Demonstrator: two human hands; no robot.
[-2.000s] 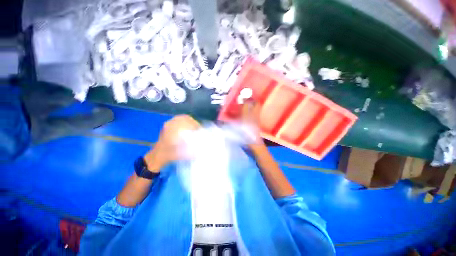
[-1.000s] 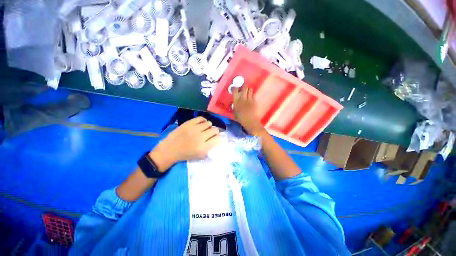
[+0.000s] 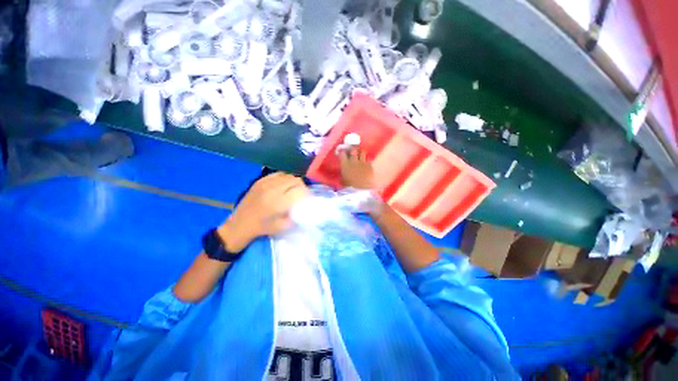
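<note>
The red divided tray (image 3: 435,190) lies tilted on the front edge of the green shelf. Round white caps (image 3: 352,139) lie in its left compartment. My right hand (image 3: 357,170) reaches into that compartment, fingertips at the small white pieces; whether it grips one is hidden. My left hand (image 3: 271,205), with a dark watch on the wrist, is closed on the rim of a clear plastic bag (image 3: 327,216) held against my chest. The bag also lies over my right wrist. Its contents are too blurred to tell.
A heap of white handheld fan bodies (image 3: 223,74) lies behind and left of the tray. A bubble wrap bag (image 3: 67,59) is at far left. Small white scraps (image 3: 468,121) and crumpled plastic bags (image 3: 624,216) lie to the right on the green shelf (image 3: 554,190). Open cardboard boxes (image 3: 513,253) stand below.
The view has shifted slightly. The right hand was blurred over the tray's left compartment and is still there. The left hand still holds the bag.
</note>
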